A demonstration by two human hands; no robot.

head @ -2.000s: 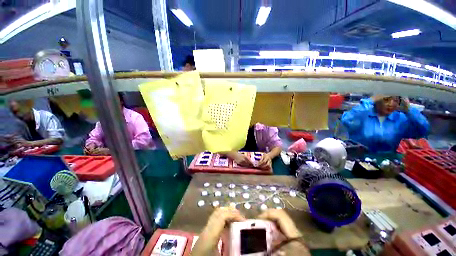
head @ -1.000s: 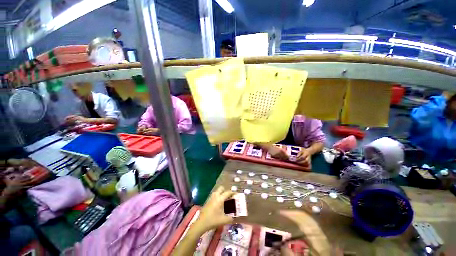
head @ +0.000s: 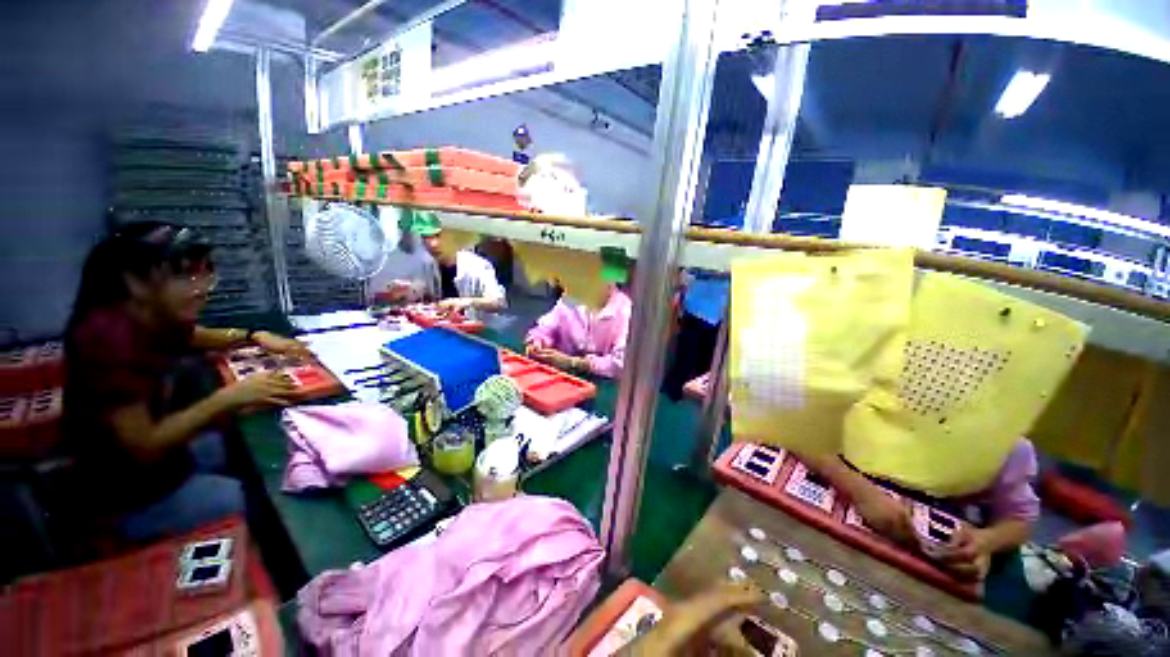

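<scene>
My left hand is cut off by the bottom edge, its fingers stretched to the right. A small unit with a dark screen shows just below the fingertips, also cut off. I cannot tell whether the hand grips it. Left of the hand, a salmon foam tray holds a pale unit, partly seen. My right hand is not in view. White wired discs lie in rows on the brown board.
A crumpled pink cloth, calculator and green fan stand left of the tray. A metal post rises ahead. Trays are at lower left. People work at left and across the bench.
The view has swung left, showing a person and trays at left. My right hand has left the picture. My left hand is now lower, at the bottom edge.
</scene>
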